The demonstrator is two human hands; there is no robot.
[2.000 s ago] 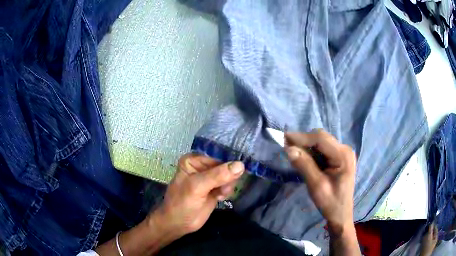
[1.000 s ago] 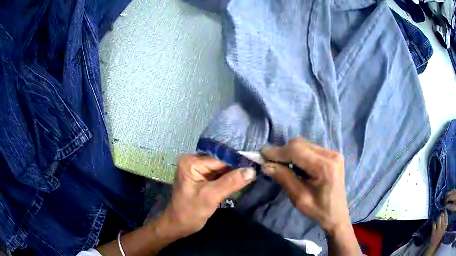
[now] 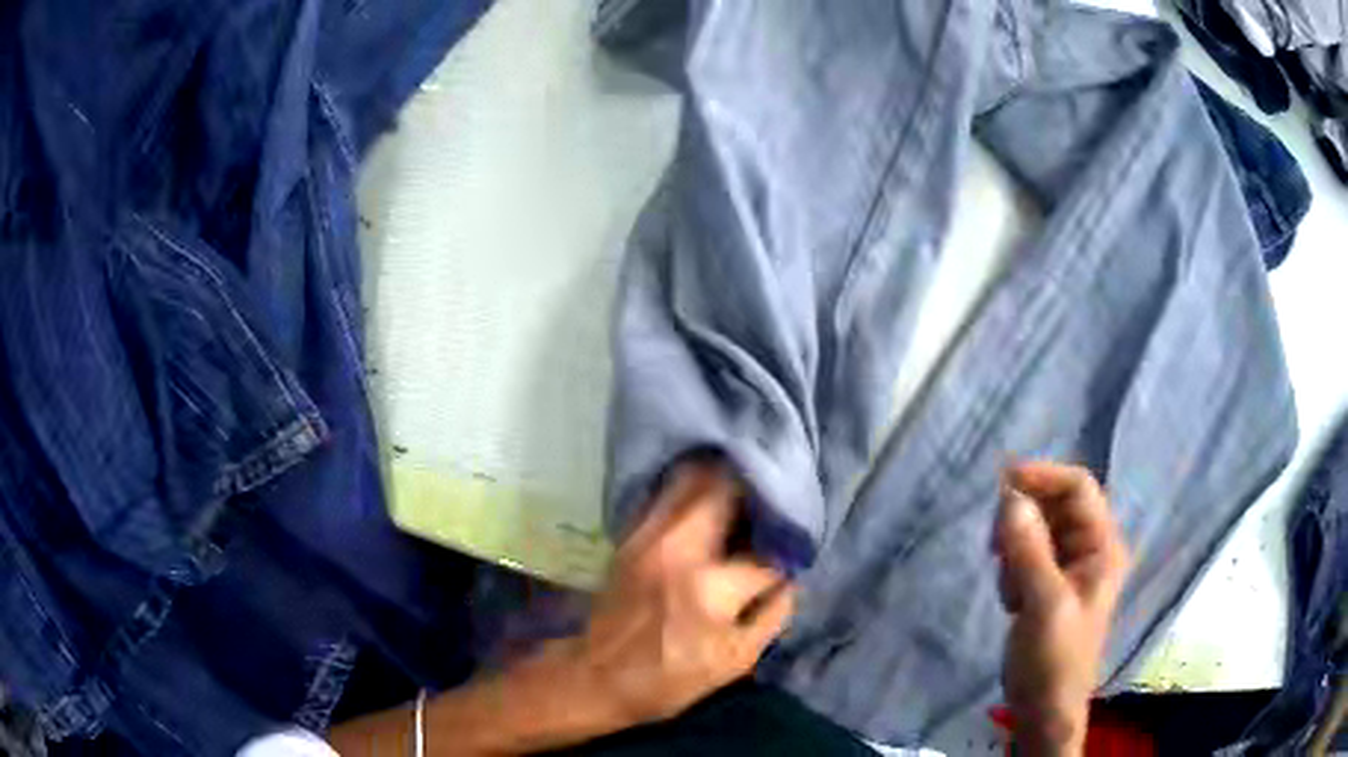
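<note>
Pale grey-blue inside-out jeans (image 3: 754, 222) lie over the table with their legs spread towards me. My left hand (image 3: 680, 592) holds the end of the left-lying leg, fingers partly inside the opening. A bit of the dark blue leg hem (image 3: 776, 540) shows beside the fingers. My right hand (image 3: 1057, 555) is off the hem, above the other leg, fingers curled and blurred. Whether it holds snips cannot be told; no blade shows.
Dark blue jeans (image 3: 178, 326) are piled at the left. The worn pale table (image 3: 503, 266) has a yellow-green edge. More dark jeans lie at the right edge (image 3: 1316, 592) and the upper right (image 3: 1257, 170). Something red (image 3: 1116, 728) is below the table edge.
My right hand has moved away from the hem to the right, and the white pointed piece no longer shows. My left hand has shifted lower with the leg end. The two legs have spread, baring table between them.
</note>
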